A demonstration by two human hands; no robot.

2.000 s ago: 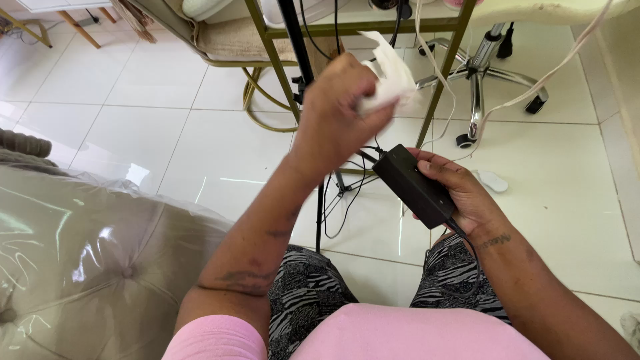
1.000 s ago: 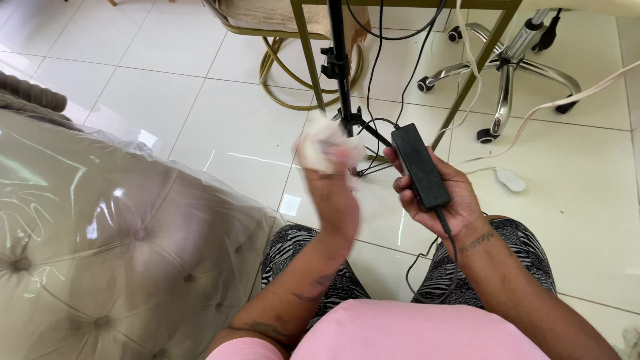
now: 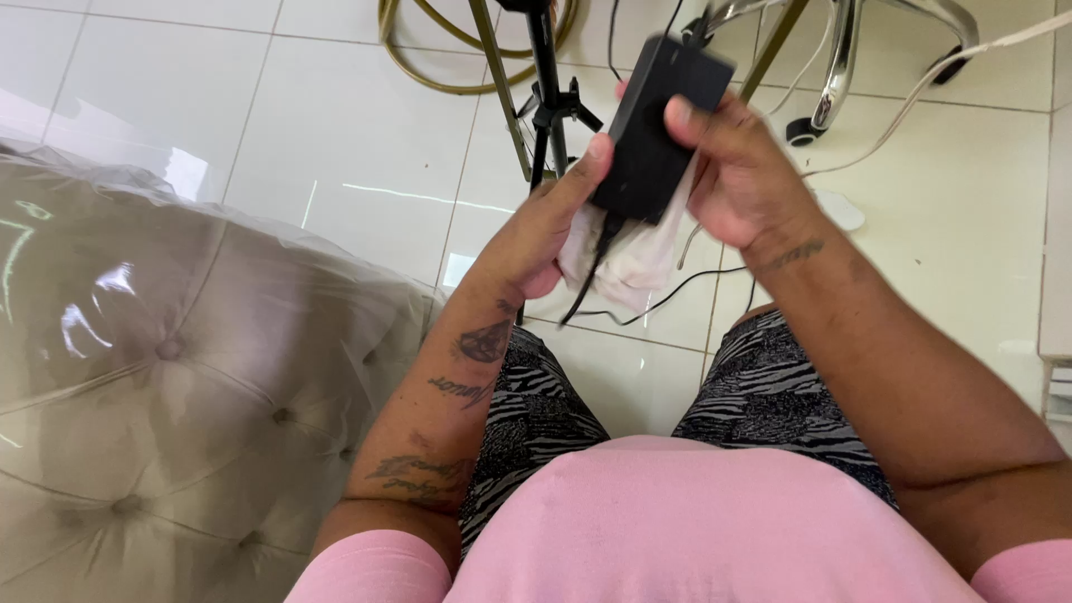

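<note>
A black power adapter [image 3: 657,134] is held up between my two hands, tilted, with a black cable [image 3: 590,276] hanging from its lower end. My left hand [image 3: 548,218] has its thumb on the adapter's left side and a white cloth [image 3: 632,264] against its palm, beneath the adapter. My right hand [image 3: 737,163] grips the upper right part of the adapter, thumb across its face. The fingers of my left hand are hidden behind the adapter and cloth.
A black tripod stand [image 3: 548,100] rises beyond my left hand. A chrome chair base [image 3: 837,75] on casters stands at upper right, with a pale cord [image 3: 913,96] nearby. A plastic-covered tufted seat [image 3: 209,402] fills the left side.
My left hand, which held the cloth off the adapter, now holds the cloth against its underside. My right hand has shifted its grip to the adapter's upper part, with its thumb across the face.
</note>
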